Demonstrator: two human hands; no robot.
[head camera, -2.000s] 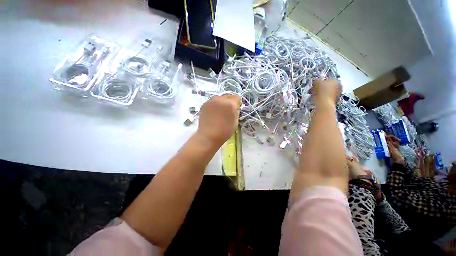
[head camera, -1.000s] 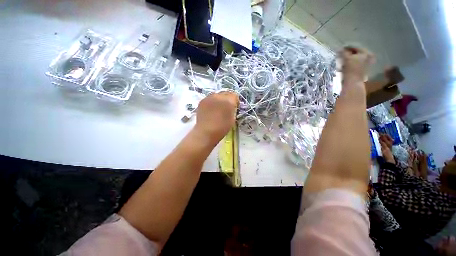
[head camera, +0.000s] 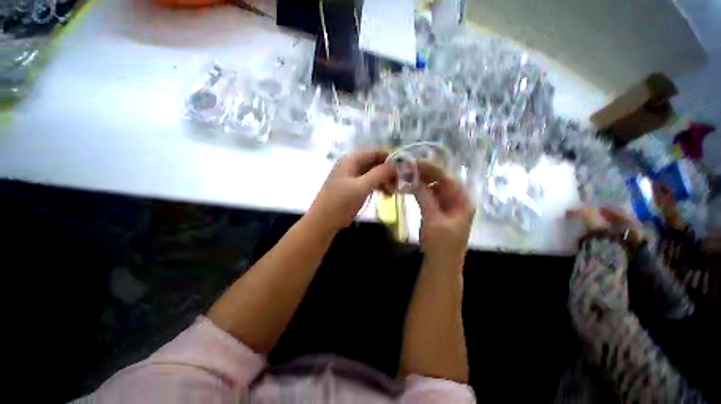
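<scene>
A white USB cable (head camera: 405, 170), partly looped, is held between my two hands above the table's front edge; the view is blurred and its plugs cannot be made out. My left hand (head camera: 353, 186) pinches it from the left. My right hand (head camera: 444, 199) holds it from the right, with an arc of cord above the fingers. The grey-white cable pile (head camera: 482, 99) lies behind my hands. Clear plastic trays (head camera: 250, 118) with coiled cables stand left of my hands.
A yellow tape strip (head camera: 390, 211) lies below my hands. Behind stand a black box (head camera: 341, 71) and white paper (head camera: 388, 30). An orange basket (head camera: 190, 2) is at the top left. Clear-packaged cables (head camera: 518, 193) lie right. Another person's patterned sleeve (head camera: 609, 292) is at the right.
My right hand has come back from the far right to meet my left hand. A white cable now shows between them. The view has turned left, bringing the orange basket into sight.
</scene>
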